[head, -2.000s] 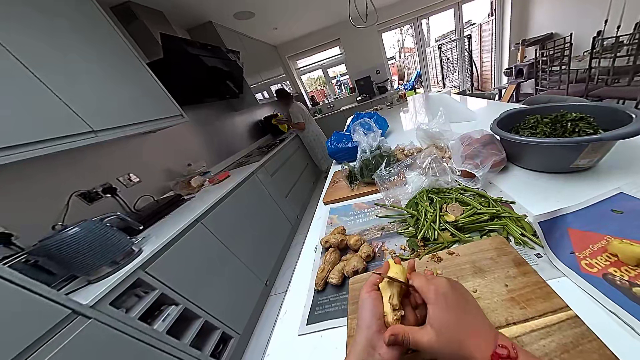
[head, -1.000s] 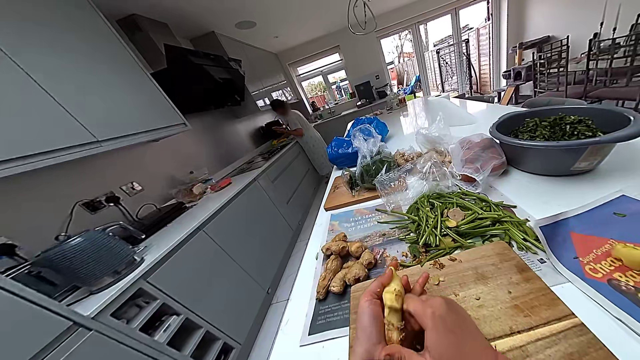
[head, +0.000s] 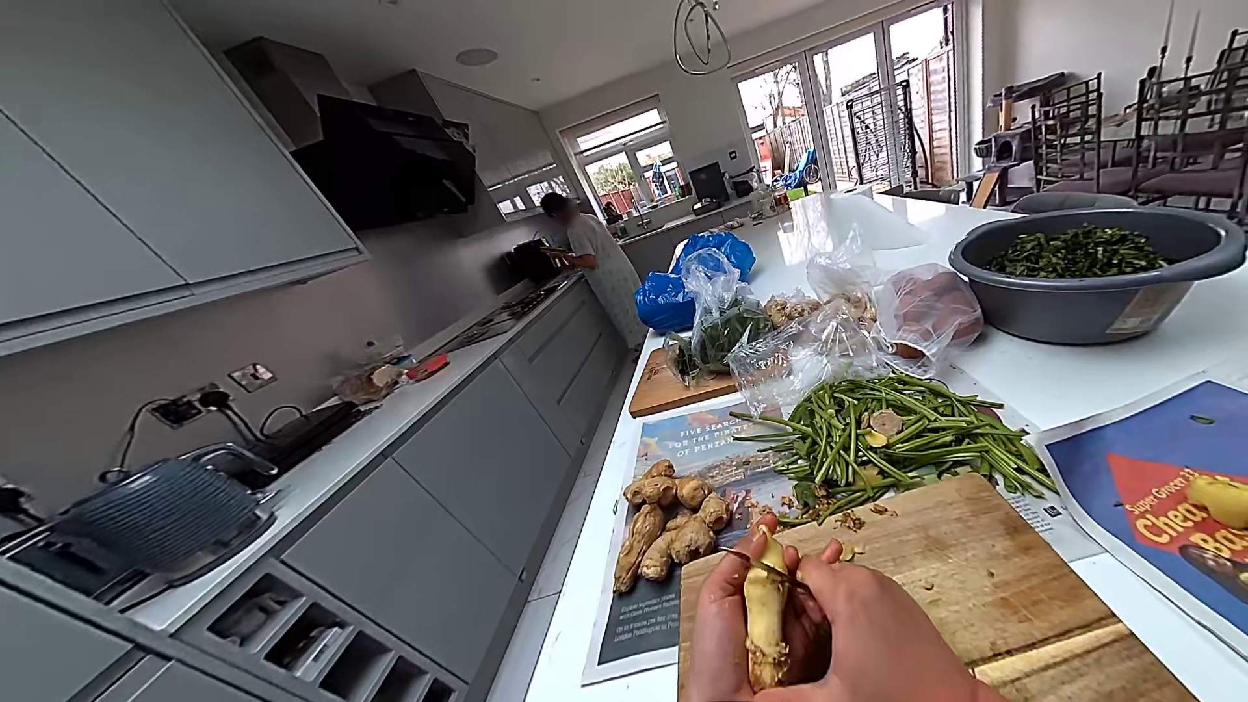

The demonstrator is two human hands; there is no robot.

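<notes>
My left hand (head: 720, 614) grips a partly peeled ginger root (head: 766, 609), held upright over the near left part of a wooden cutting board (head: 960, 565). A thin knife blade (head: 765, 567) crosses the root near its top, and my right hand (head: 868, 624) is closed on the knife, whose handle is hidden. Unpeeled ginger roots (head: 673, 531) lie in a pile on newspaper left of the board. Behind the board is a heap of green stalks (head: 897, 439), with brown peelings (head: 850, 521) by the board's far edge.
Plastic bags (head: 848, 322) and a blue bag (head: 668, 300) stand farther back, near a smaller wooden board (head: 673, 385). A grey basin (head: 1082, 302) of chopped greens is at the right, above a printed paper (head: 1160, 487). A person (head: 595, 253) stands at the far counter.
The ginger root has turned in my hands and now shows more of its peeled length. The blade lies across it near the top. The person at the far counter leans differently from two seconds ago.
</notes>
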